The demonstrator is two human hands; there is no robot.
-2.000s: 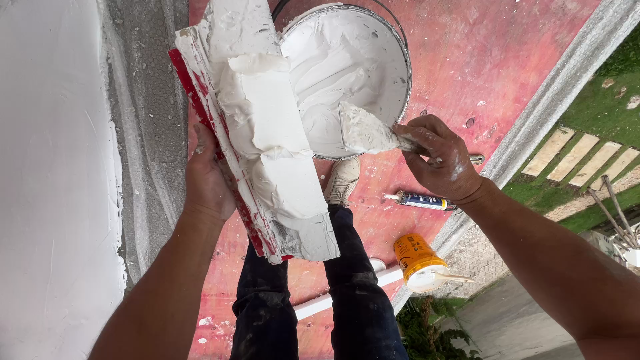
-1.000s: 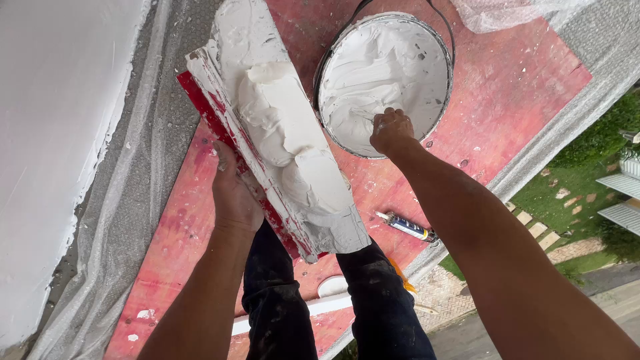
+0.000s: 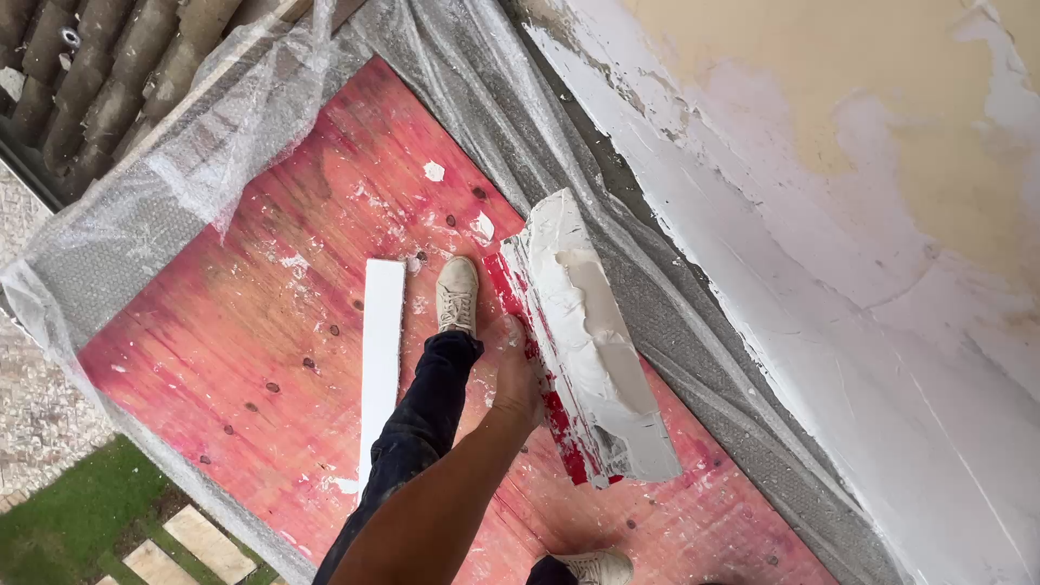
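My left hand grips the red back of a long plastering trowel, near the middle of the view. A thick ridge of white plaster compound lies along its blade, and dried smears cover the red part. My right hand is outside the frame, and so are the putty knife and the bucket. A wall coated partly in white, with beige surface showing at the top right, stands to the right of the trowel.
My shoes stand on a red plywood board spattered with white. A long white strip lies beside my foot. Bubble wrap runs between board and wall. Roof tiles are at the upper left, with grass below the board's edge.
The view has swung widely toward the wall on the right. My right hand, earlier at the bucket of white compound, has left the view. My left hand still holds the loaded trowel.
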